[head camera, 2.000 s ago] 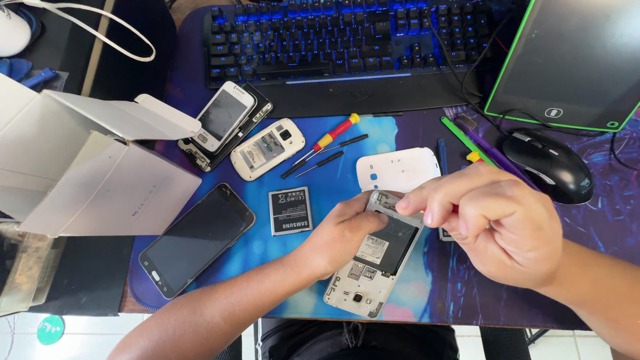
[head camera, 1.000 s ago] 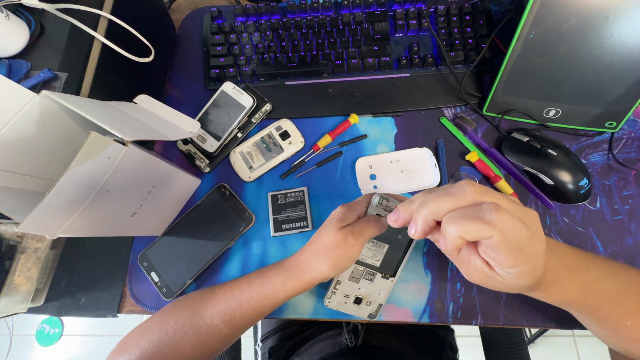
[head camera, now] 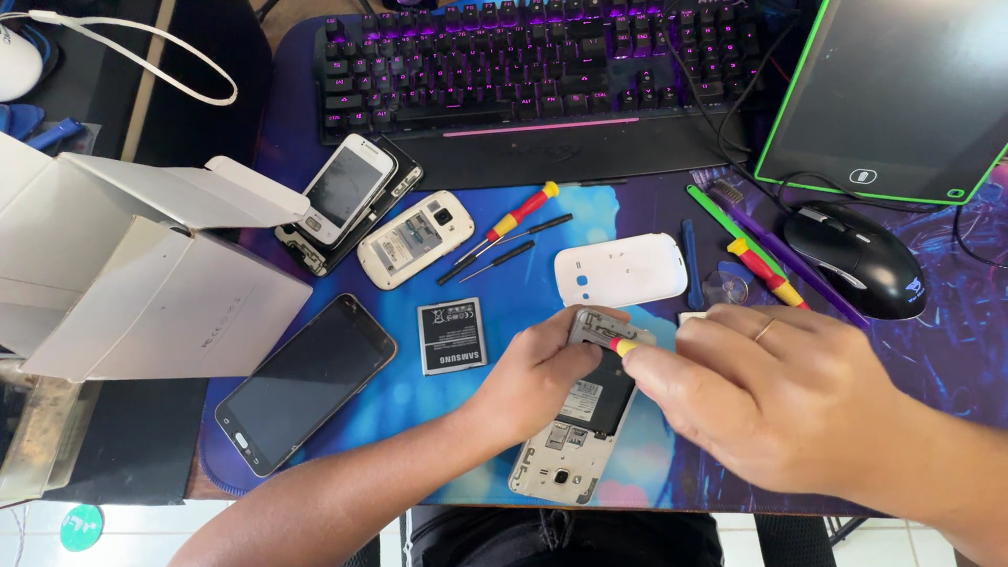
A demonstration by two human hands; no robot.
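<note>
My left hand (head camera: 543, 370) grips the upper end of an opened smartphone body (head camera: 579, 453), its back cover off and its battery bay and camera showing. My right hand (head camera: 756, 386) holds a small screwdriver (head camera: 623, 346) with a red and yellow handle; its end pokes out past the thumb, close to the phone's upper end, and its tip cannot be made out. A removed Samsung battery (head camera: 453, 336) lies to the left of my left hand. Just above the phone body is a white back cover (head camera: 620, 270).
Left are an open white box (head camera: 173, 299), a dark smartphone (head camera: 307, 382) and a stacked white phone (head camera: 350, 189). Near the keyboard (head camera: 488, 71) lie a coverless phone (head camera: 416, 239) and a red-yellow screwdriver (head camera: 524, 211). Right are brushes (head camera: 780, 236), a mouse (head camera: 854, 260) and a green-framed tablet (head camera: 890, 102).
My right hand has shifted slightly at the phone's upper end, and the screwdriver's red and yellow end now shows past its thumb. The keyboard lights have turned from blue to purple and pink.
</note>
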